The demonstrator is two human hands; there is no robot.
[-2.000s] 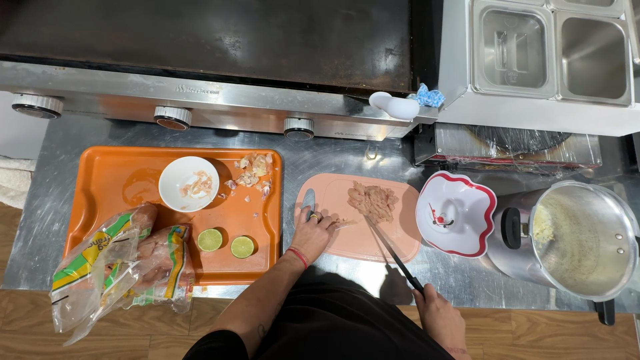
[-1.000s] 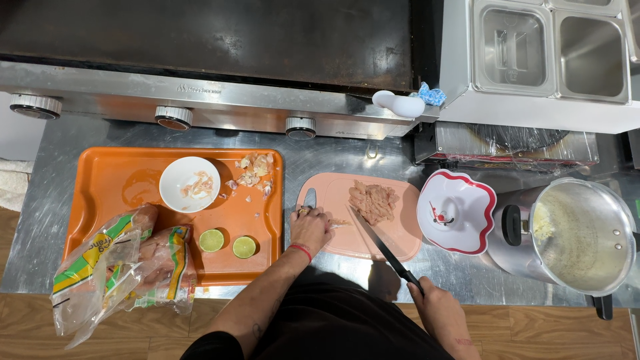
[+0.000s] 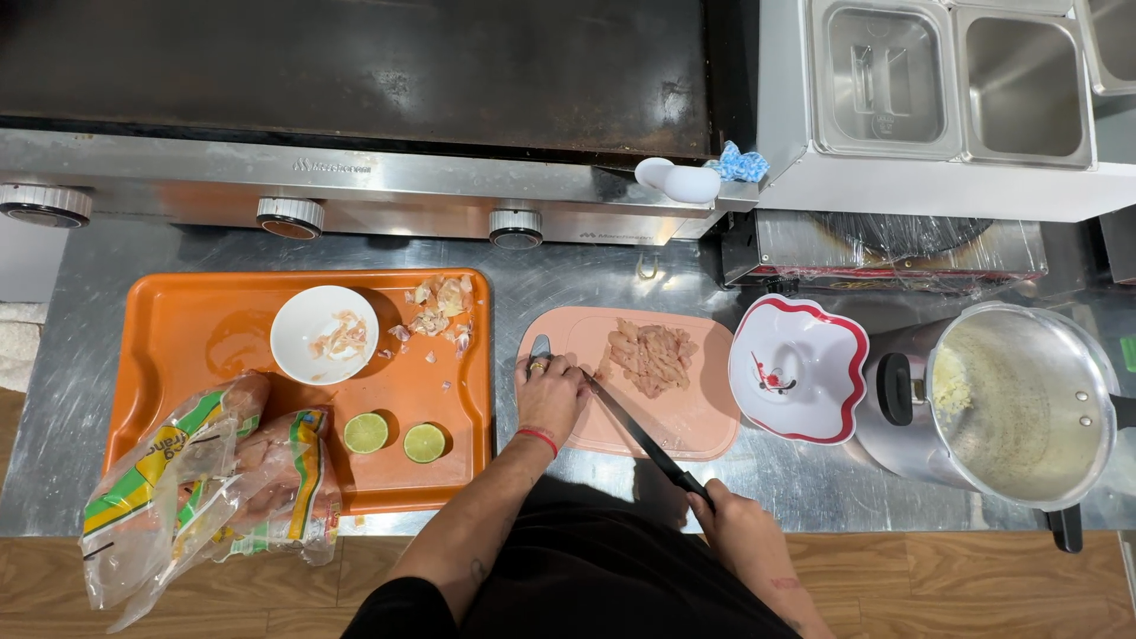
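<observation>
On the pink cutting board [image 3: 710, 426], chopped raw meat [image 3: 652, 355] lies in a pile right of centre. My left hand [image 3: 548, 392] rests on the board's left part, fingers bent down; whatever lies beneath them is mostly hidden. Its fingertips are by the dark end of a small grey-bladed tool [image 3: 540, 344]. My right hand [image 3: 741, 524] grips the black handle of a long kitchen knife [image 3: 641, 435]. The blade slants up and left, its tip beside my left fingers. A white bowl with a red wavy rim [image 3: 803, 355] stands just right of the board.
Left, an orange tray [image 3: 195, 302] holds a white bowl [image 3: 297, 311], peelings [image 3: 444, 302], lime halves [image 3: 366, 432] and plastic bags of raw meat [image 3: 266, 470]. Right stands a large metal pot [image 3: 1021, 417] with chopped pale bits inside. A griddle [image 3: 355, 71] and steel containers [image 3: 887, 80] stand behind.
The knife tip has moved left, from the meat pile to beside my left fingers. My right hand, still on the handle, has also shifted left.
</observation>
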